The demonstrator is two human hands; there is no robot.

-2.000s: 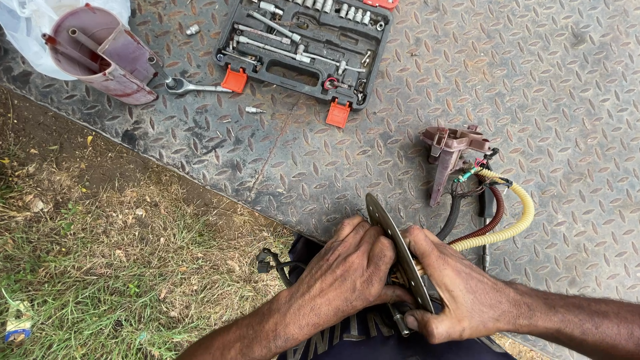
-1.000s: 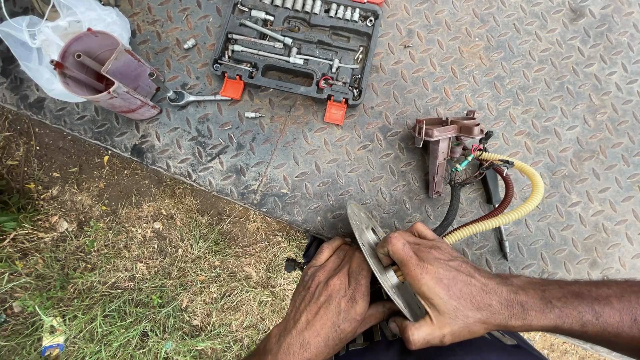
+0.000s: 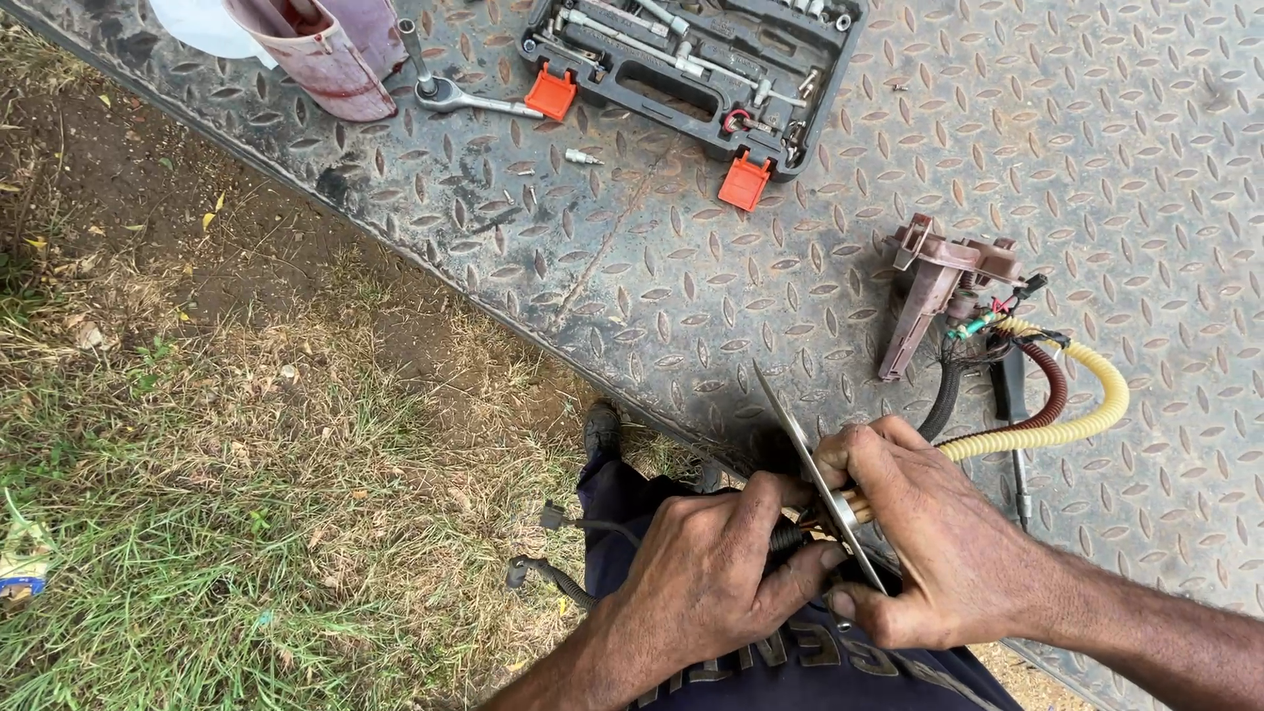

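Observation:
My left hand [image 3: 716,568] grips a black corrugated cable sleeve [image 3: 787,536] close against a round metal flange plate [image 3: 820,474], seen nearly edge-on. My right hand [image 3: 933,538] holds the plate's other side, with its thumb at the lower edge. A cream corrugated hose [image 3: 1096,395] runs from beneath my right hand up to a brownish-pink plastic housing [image 3: 928,296], alongside a dark red corrugated hose [image 3: 1052,390] and a black one [image 3: 945,395]. Green and black connectors sit at the housing's side. Two black cable connectors [image 3: 551,514] hang left of my left hand.
An open socket set case [image 3: 681,99] lies on the diamond-plate metal surface, beside a ratchet [image 3: 484,103], a loose socket piece [image 3: 583,157] and a stained plastic container [image 3: 336,74]. A black-handled screwdriver-like tool [image 3: 1009,380] lies under the hoses. The surface's edge runs diagonally above grass.
The plate has turned more edge-on than a second ago. My left hand's fingers have come to the sleeve and plate from the left. The view has shifted.

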